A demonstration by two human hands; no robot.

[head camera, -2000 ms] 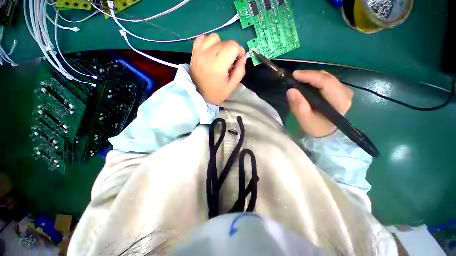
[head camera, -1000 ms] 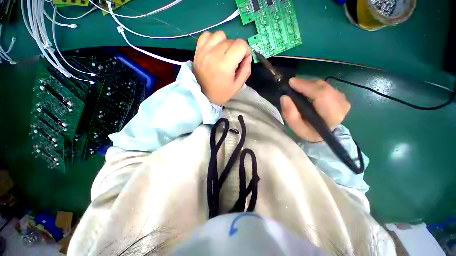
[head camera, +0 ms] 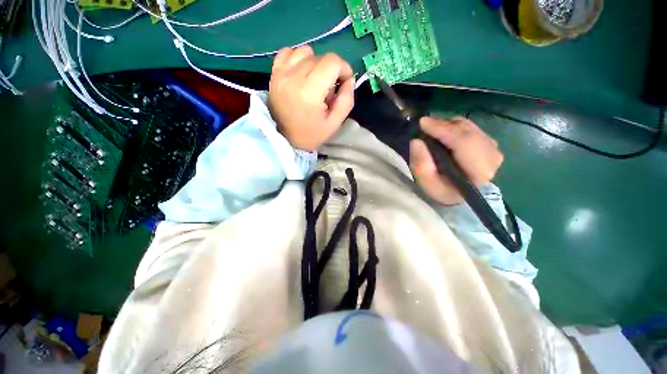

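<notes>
A green circuit board lies on the green mat near its front edge, notched side to the left. A white lead runs left from its upper notched part. My right hand holds the soldering iron like a pen, its tip at the board's lower left corner. My left hand is closed just left of that corner, with a short white lead end showing between it and the board. What the left fingertips grip is too small to tell.
Wired yellow boards and a bundle of white leads are at upper left. Larger dark green boards sit below the bench edge at left. A round tub stands at upper right. The iron's black cord curves right.
My left hand has drawn slightly left, away from the board, uncovering the short white lead end. My right hand and the iron have shifted slightly down and left.
</notes>
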